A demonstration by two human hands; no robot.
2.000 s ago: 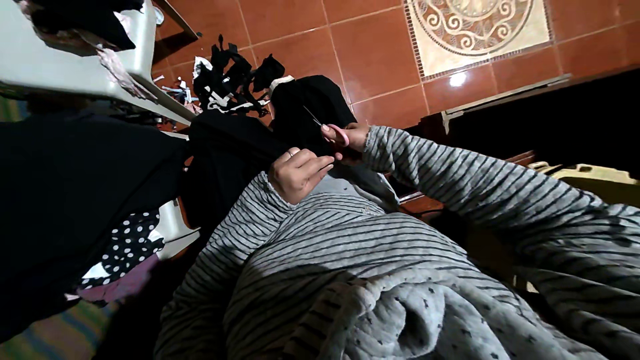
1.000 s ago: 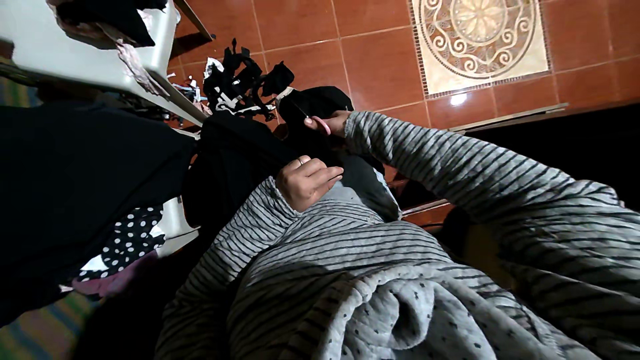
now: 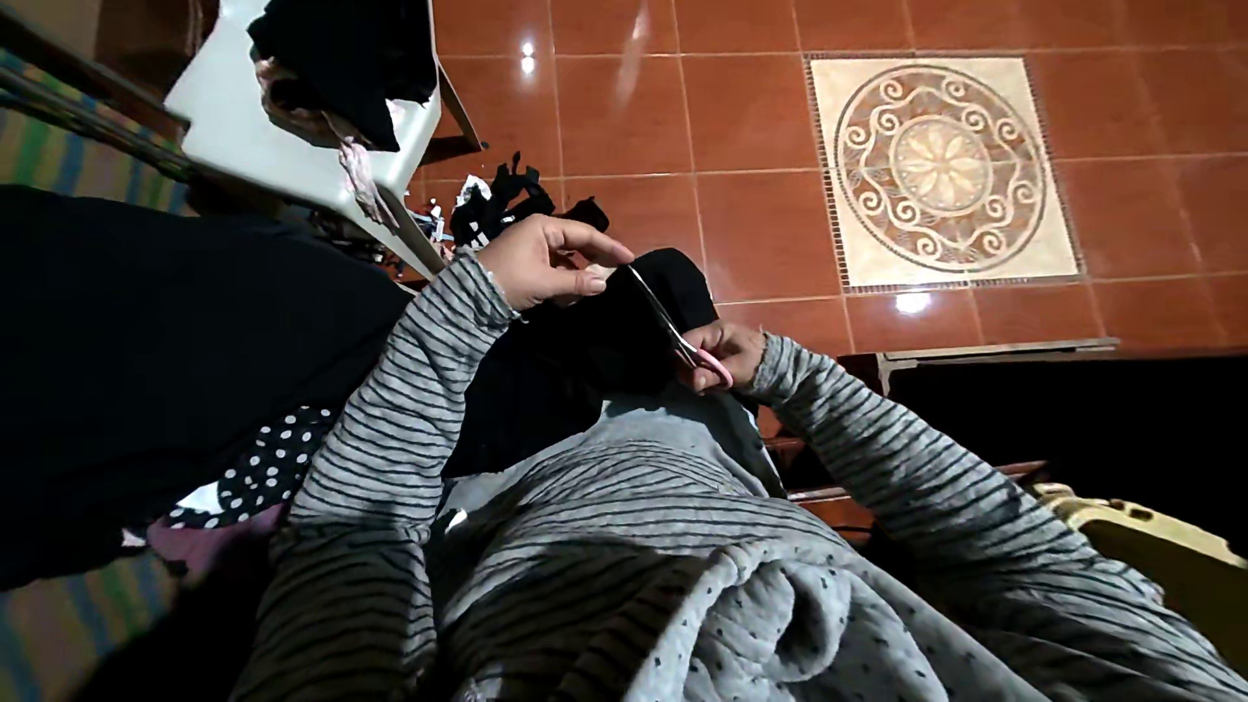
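Note:
My right hand (image 3: 723, 353) holds a pair of scissors (image 3: 704, 365) with pink handles, its metal blades pointing up and left over black fabric (image 3: 624, 327) on my lap. Near the blade tips is my left hand (image 3: 556, 261), thumb and index finger stretched out toward them. Whether its fingers pinch a thread or a fabric edge cannot be told. The black fabric spreads beneath both hands and over my knees.
A white plastic chair (image 3: 229, 107) at upper left bears dark cloth (image 3: 346, 63). Black scraps (image 3: 507, 200) lie on the tiled floor. Large black cloth (image 3: 185, 361) and polka-dot fabric (image 3: 278, 453) are at left, a yellowish plastic object (image 3: 1141, 522) at lower right.
My left hand has moved up and forward from near my belly to the scissors' tips. The scissors stay in my right hand. The view has shifted, showing more floor.

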